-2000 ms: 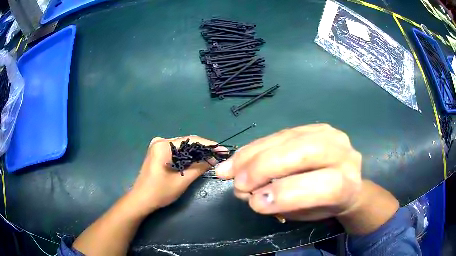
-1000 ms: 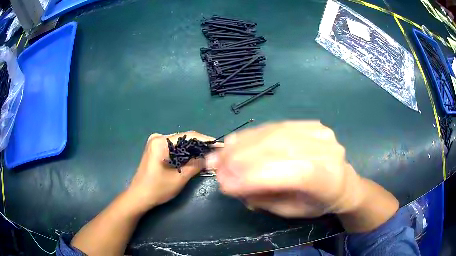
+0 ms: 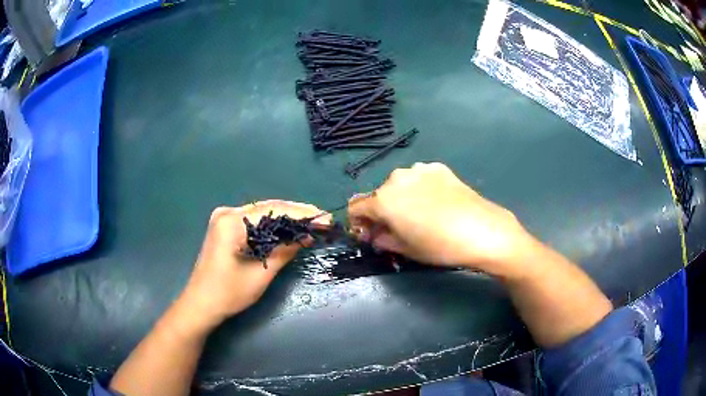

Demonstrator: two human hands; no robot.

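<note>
My left hand (image 3: 240,247) is closed around a bunch of matte black sticks (image 3: 272,234), their ends showing at the top of the fist. A thin black cable (image 3: 334,209) sticks out of the bunch toward my right hand (image 3: 422,220). My right hand is beside it with fingertips together at the cable's end; whether they pinch it is unclear. A dark cable bundle (image 3: 360,264) with silvery-white tips at its left lies on the mat, partly under my right hand. A pile of black sticks (image 3: 348,93) lies beyond, with one separate stick (image 3: 382,152) in front.
A blue tray (image 3: 58,162) and a cloudy bag (image 3: 14,166) are at left. A flat clear bag (image 3: 557,81) with a white label lies at upper right. A blue tray with black sticks (image 3: 667,104) is at the right edge. A blue bin (image 3: 672,329) is at lower right.
My right hand has moved up and away from me, uncovering the dark cable bundle. My left hand still holds the black sticks. The whole view has shifted slightly.
</note>
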